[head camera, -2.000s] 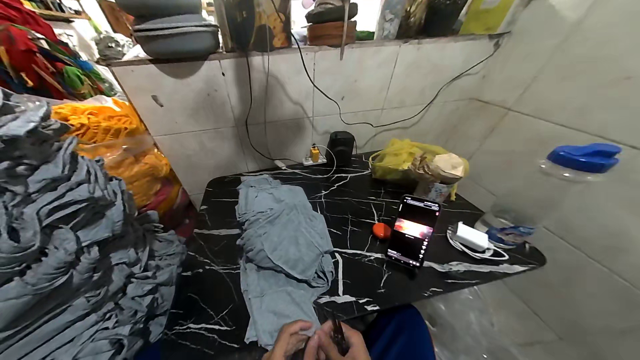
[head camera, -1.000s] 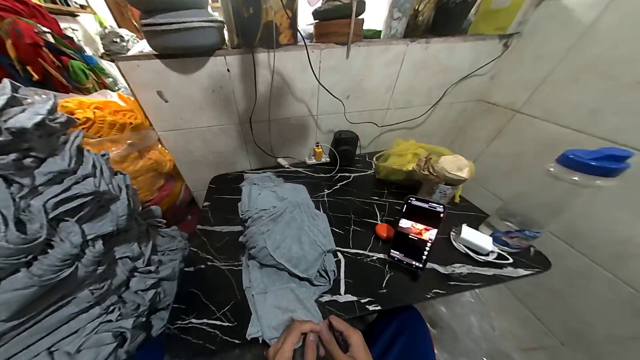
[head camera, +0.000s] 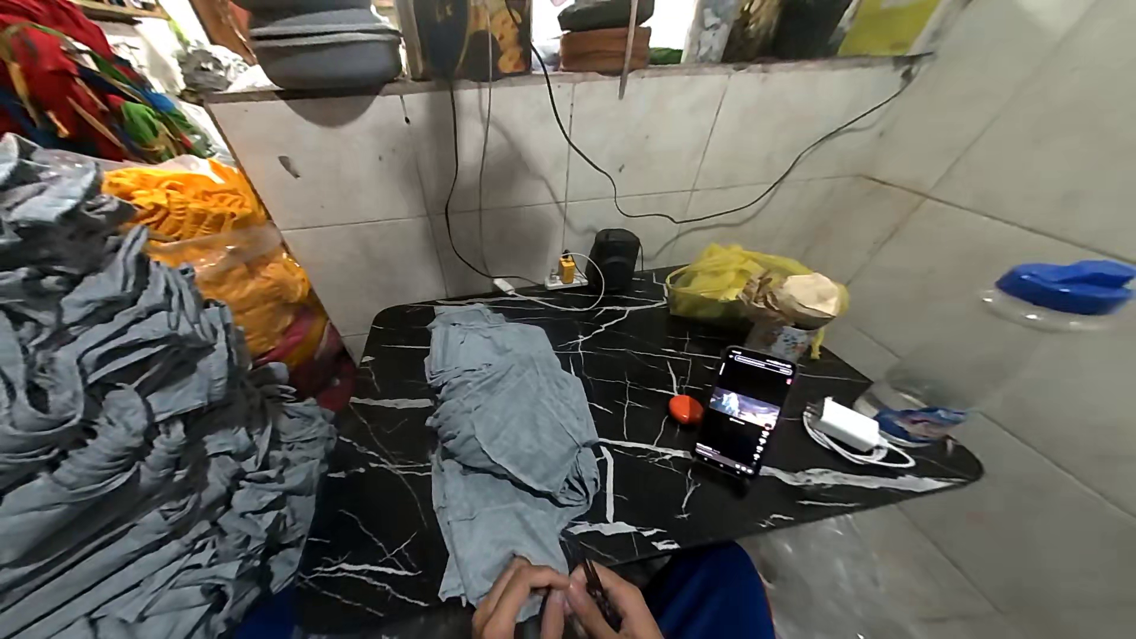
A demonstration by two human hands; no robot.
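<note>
A grey fabric garment [head camera: 510, 408] lies lengthwise on the black marble-patterned table [head camera: 639, 497], its near end reaching the table's front edge. There my left hand [head camera: 522, 599] pinches the edge of the grey cloth between thumb and fingers. Close beside it, my right hand [head camera: 612, 608] holds a small dark tool [head camera: 599, 590], which looks like thread snips; its lower part is hidden by the fingers. The fingertips of both hands nearly touch.
A large heap of grey garments [head camera: 133, 444] rises at the left, with orange cloth in plastic [head camera: 222, 248] behind. Right of the garment are a red-orange round object [head camera: 685, 409], a lit smartphone [head camera: 745, 413], a white charger [head camera: 848, 426], a clear blue-lidded bottle [head camera: 967, 373] and a yellow bag [head camera: 719, 284].
The dark tool in my right hand shows again; it was seen two seconds ago but not one second ago. Both hands remain at the garment's near end.
</note>
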